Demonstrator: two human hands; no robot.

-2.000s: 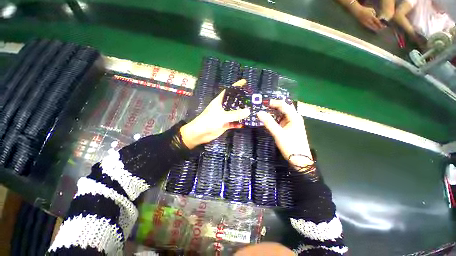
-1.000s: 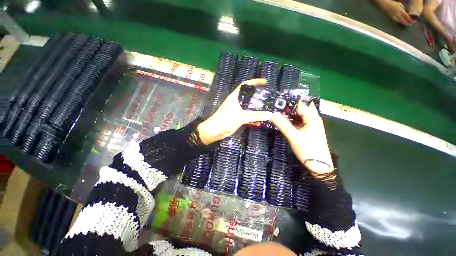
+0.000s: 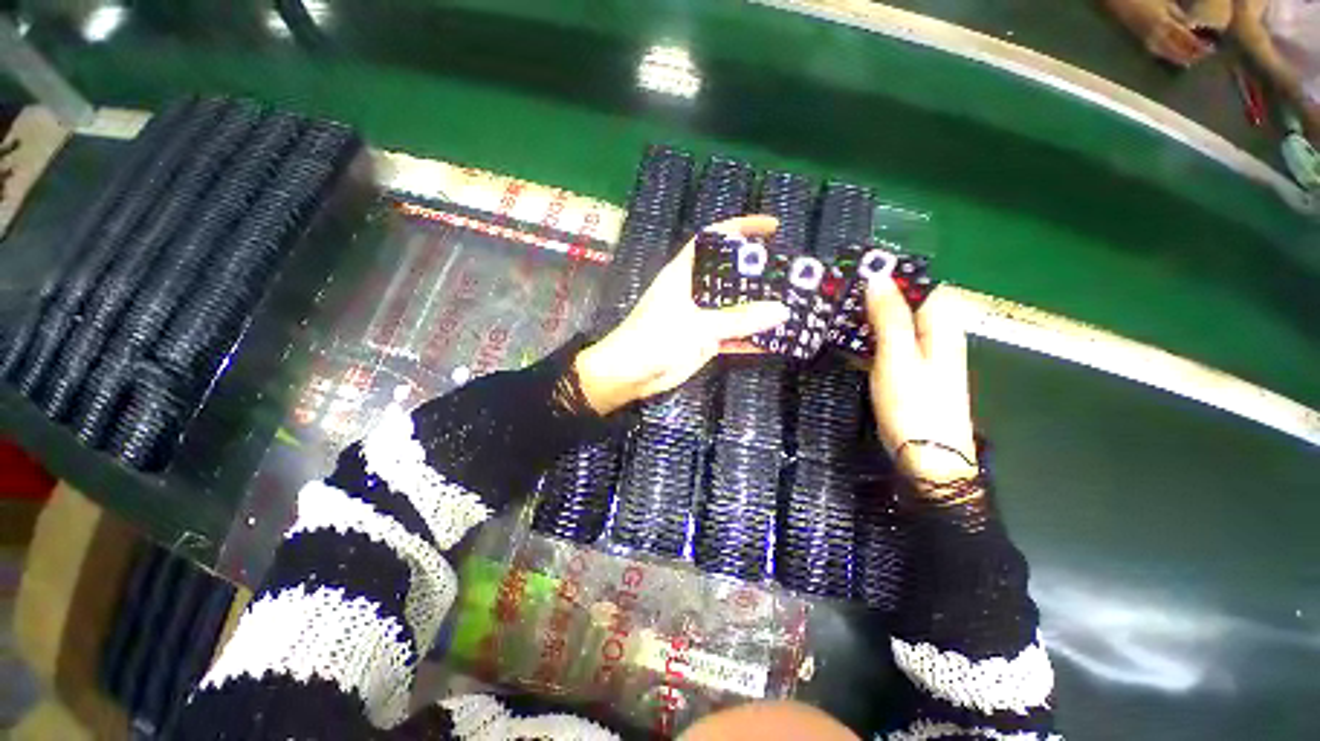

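Note:
My left hand (image 3: pixel 678 326) and my right hand (image 3: pixel 919 355) hold a spread of black phone keypads (image 3: pixel 805 307) between them, above the rows. Three pale square rings and white digits show on the keypads' faces. My left hand grips the left end, thumb across the front. My right thumb presses on the rightmost keypad. Below and behind them, rows of stacked keypads (image 3: pixel 741 485) stand in long black ribbed columns. My hands and the held keypads hide the middle of these rows.
A second set of ribbed columns (image 3: pixel 174 261) is at left. A taped sheet with red lettering (image 3: pixel 579 623) lies under the rows. More columns (image 3: pixel 167 630) show in a box at lower left. A green conveyor (image 3: pixel 507 109) runs behind. Another person's hand (image 3: pixel 1162 32) is at upper right.
The held keypads have fanned out, from one visible ring to three. My right hand has turned more upright and its thumb has moved onto the rightmost keypad. The view has shifted left since the oldest frame.

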